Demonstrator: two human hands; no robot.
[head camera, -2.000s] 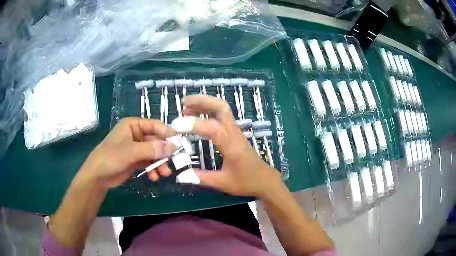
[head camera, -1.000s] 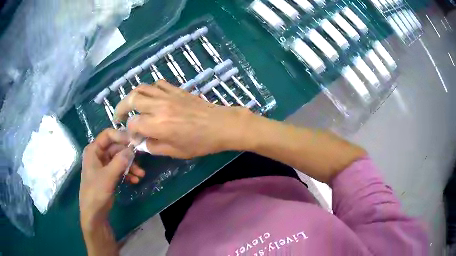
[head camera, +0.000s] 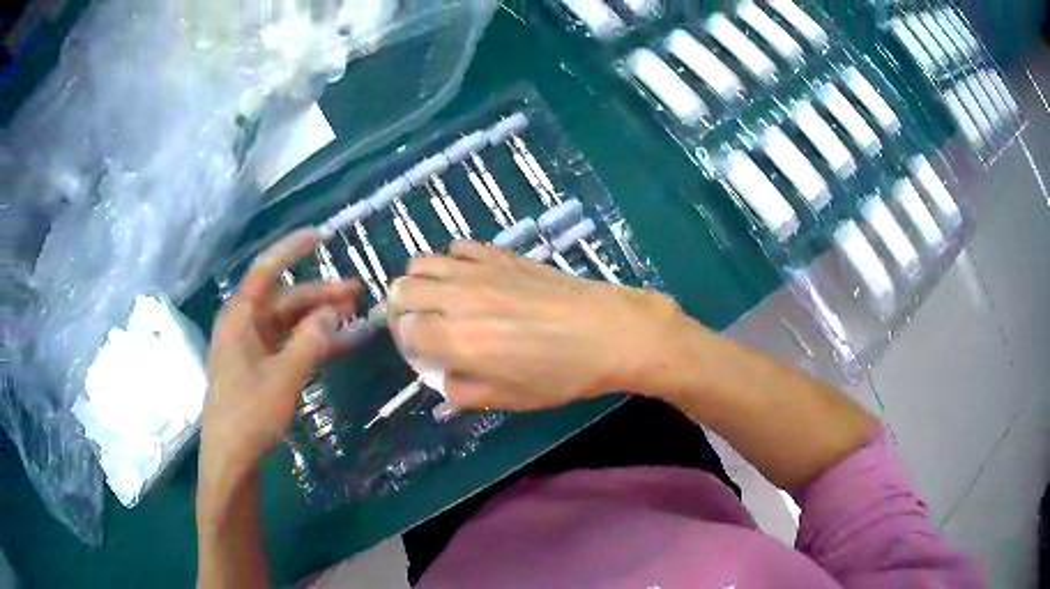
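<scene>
My right hand is closed over a thin silvery shafted part, whose tip sticks out low to the left. A white wrap shows under its fingers. My left hand is just to the left, fingers spread and curved, thumb towards the right hand. A blurred greyish-white bit lies between the left thumb tip and the right fingers; I cannot tell whether it is a part, film or finger cover. Both hands are over the clear parts tray, which holds rods with grey-white ends. The hands hide its middle.
A stack of white pieces is at the left. A large cloudy poly bag spreads behind, with a white slip. A clear tray of white cylinders overhangs the table edge at right. A second filled tray is beyond.
My left hand has moved away from the shafted part and its fingers have spread. The right hand now has the part, its tip pointing lower left. The view has shifted slightly.
</scene>
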